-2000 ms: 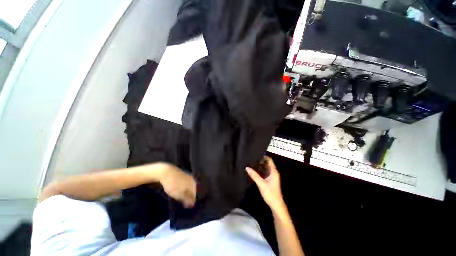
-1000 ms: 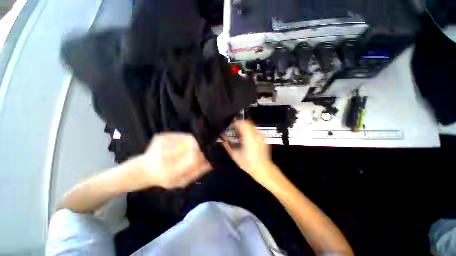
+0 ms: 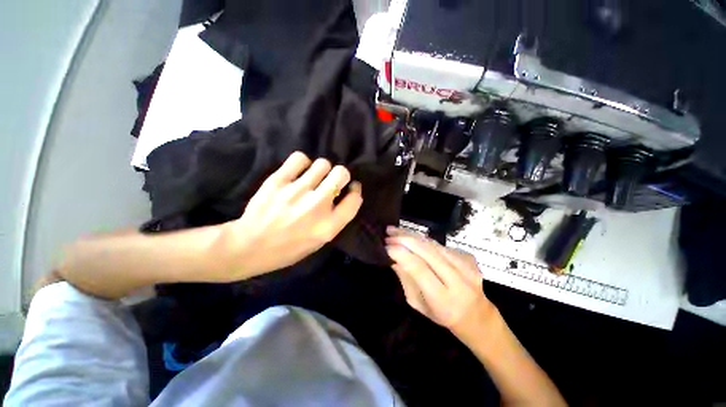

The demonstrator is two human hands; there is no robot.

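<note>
A large black garment piece (image 3: 294, 103) lies bunched on the machine table and hangs over its front edge. Its right edge lies beside the presser foot area (image 3: 404, 139) of the overlock machine (image 3: 493, 83). My left hand (image 3: 298, 203) lies on top of the cloth, fingers bent, pressing or gripping it. My right hand (image 3: 438, 278) is at the cloth's lower right edge, its fingertips together on that edge near the table front. The thumb of my right hand is hardly visible.
Black tension knobs (image 3: 541, 151) line the machine front. A black and yellow tool (image 3: 567, 242) and a small ring-shaped item (image 3: 519, 231) lie on the white table (image 3: 649, 274). Ruler marks run along the front edge. More dark cloth hangs at the left, beside a pale wall (image 3: 48, 119).
The cloth was swung left, then laid flatter beside the foot. My left hand has moved from low by my lap up onto the cloth. My right hand stays at its lower right edge.
</note>
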